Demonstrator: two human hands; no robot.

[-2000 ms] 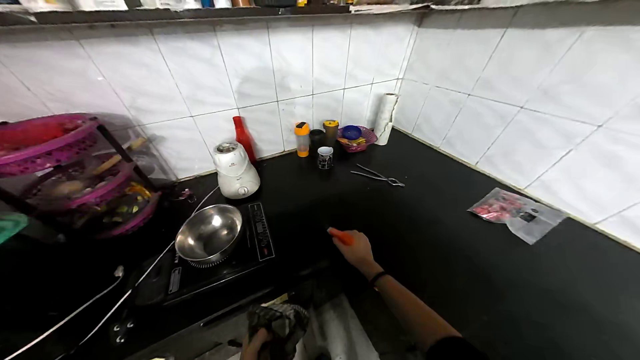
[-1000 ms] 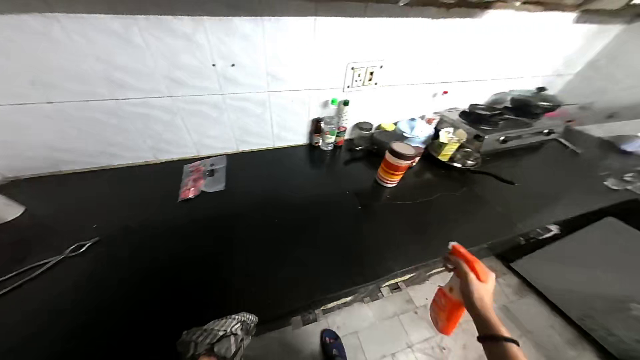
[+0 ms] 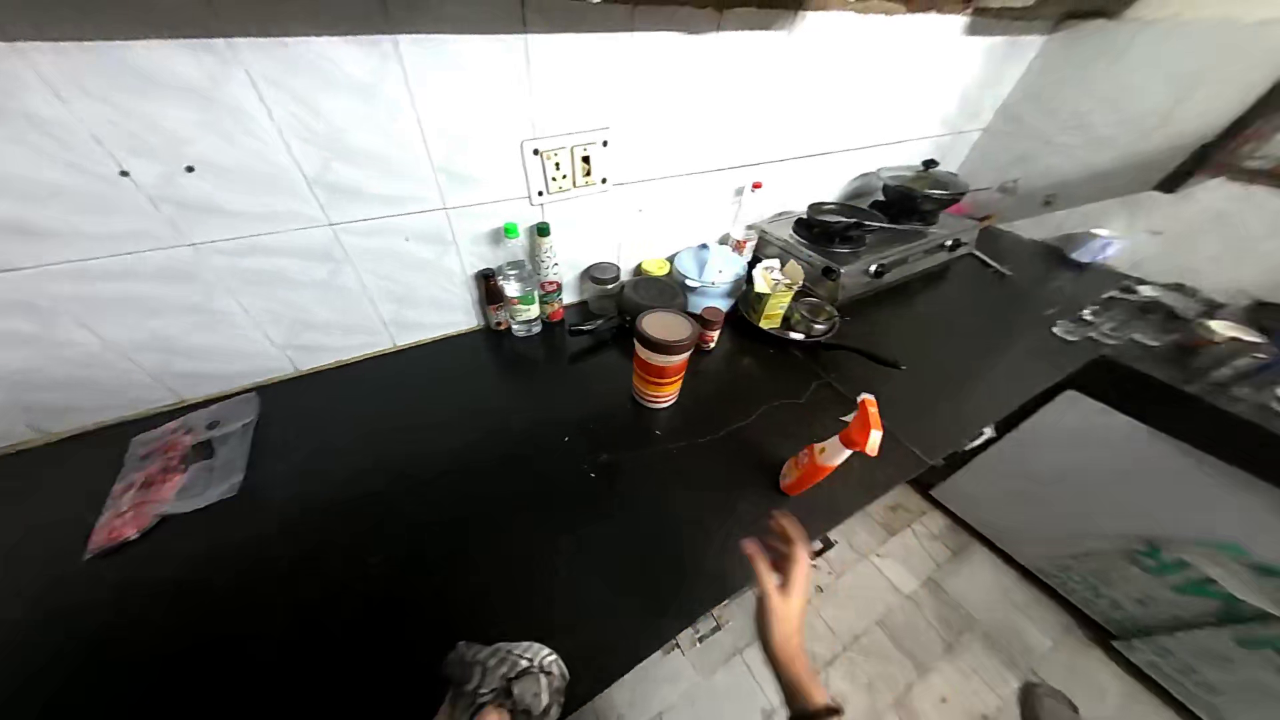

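Note:
An orange spray bottle (image 3: 828, 446) stands on the black countertop (image 3: 420, 500) near its front edge, toward the right. Just below it is my right hand (image 3: 783, 590), empty, fingers spread and apart from the bottle. At the bottom middle, my left hand (image 3: 490, 712) is mostly hidden by the striped grey cloth (image 3: 508, 680) it holds. A striped plastic jar with a brown lid (image 3: 660, 362) is upright behind and left of the spray bottle.
A plastic packet (image 3: 175, 470) lies at the left. Bottles (image 3: 520, 290), a blue container (image 3: 710, 278) and a frying pan (image 3: 865, 355) line the wall side, beside a gas stove (image 3: 860, 250). Glassware (image 3: 1140, 315) is at the right; tiled floor (image 3: 900, 610) shows below the counter edge.
The orange spray bottle, in my right hand one second ago, now stands on the counter, let go. The view has swung right from the induction cooktop and blender.

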